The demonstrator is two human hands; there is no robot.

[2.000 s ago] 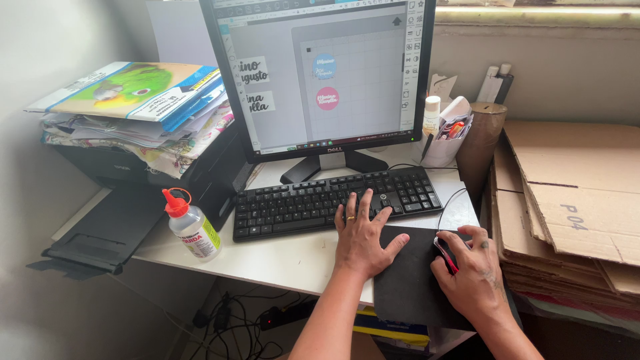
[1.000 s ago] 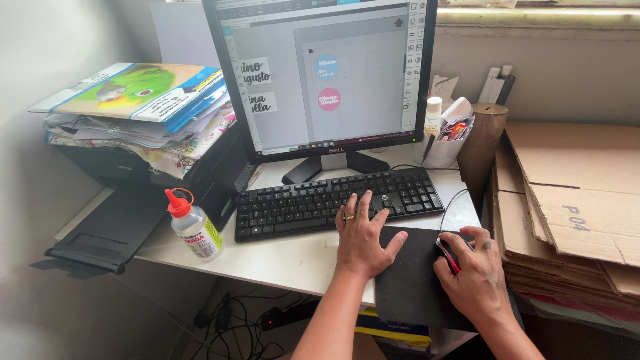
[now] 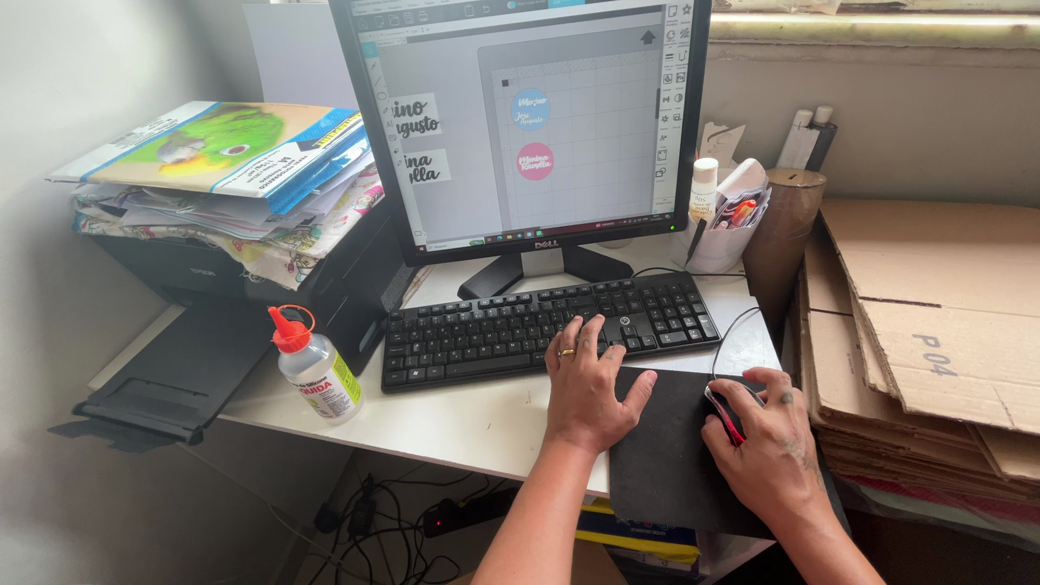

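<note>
My left hand (image 3: 591, 394) rests with its fingers apart on the right part of a black computer keyboard (image 3: 479, 341), its palm over the desk edge of the keyboard and the thumb above the mouse pad. My right hand (image 3: 768, 439) is closed around a black and red computer mouse (image 3: 725, 414) on a black mouse pad (image 3: 658, 463). Behind the keyboard stands a Dell monitor (image 3: 585, 146); its screen shows a design program with a blue circle and a pink circle, both bearing lettering. A thin cable runs from the mouse over the desk's right edge.
A glue bottle (image 3: 319, 374) with a red cap stands left of the keyboard. A black Epson printer (image 3: 244, 284) bears stacked papers (image 3: 219, 150). Right of the monitor are a pen cup (image 3: 727, 231) and a cardboard tube (image 3: 780, 227), beside piled cardboard (image 3: 934, 317). Cables (image 3: 382, 520) hang below.
</note>
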